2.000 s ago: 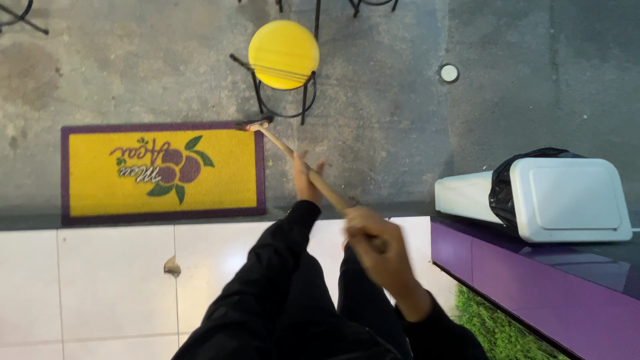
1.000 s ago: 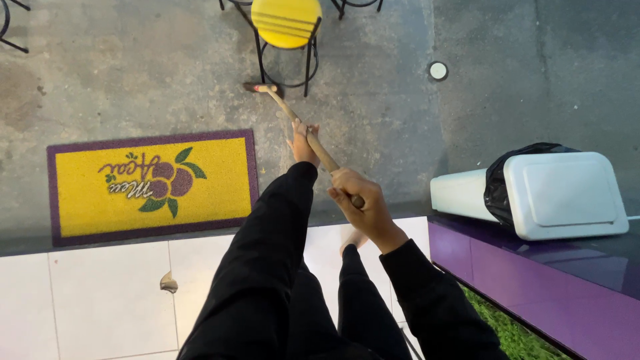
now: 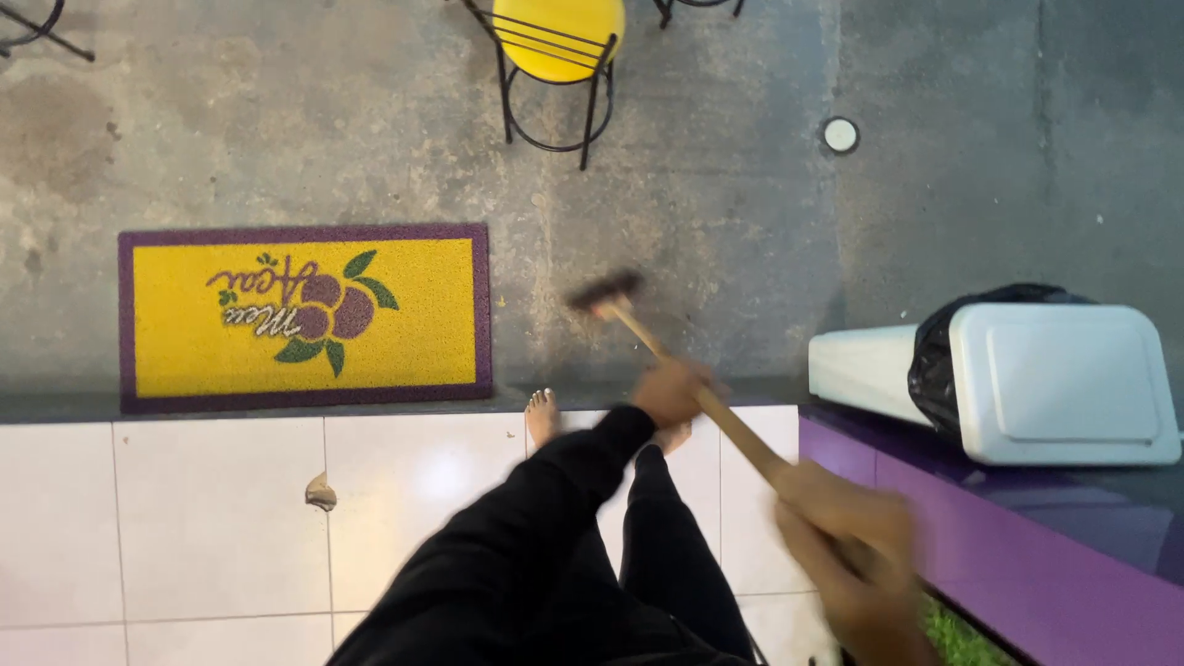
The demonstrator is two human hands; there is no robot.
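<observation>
A broom with a wooden handle (image 3: 740,435) slants from the lower right up to its dark, blurred head (image 3: 606,292) over the concrete floor. Partway down the handle, my left hand (image 3: 673,392) is closed around it. Nearer the handle's upper end, my right hand (image 3: 846,532) grips it, blurred by motion. Left of the broom head lies a yellow doormat (image 3: 185,319) with a purple border, a fruit design and writing. My bare feet (image 3: 543,416) are on the pale tiles below the broom head.
A yellow chair (image 3: 560,37) with a black metal frame stands ahead. At right is a white bin (image 3: 1054,384) with a black liner, beside a purple ledge (image 3: 1045,546). A small brown object (image 3: 321,493) lies on the tiles (image 3: 222,555). A round white disc (image 3: 841,135) is set in the floor.
The broom head has come back from near the chair legs toward my feet. My right hand has moved back and to the right, both hands still on the handle.
</observation>
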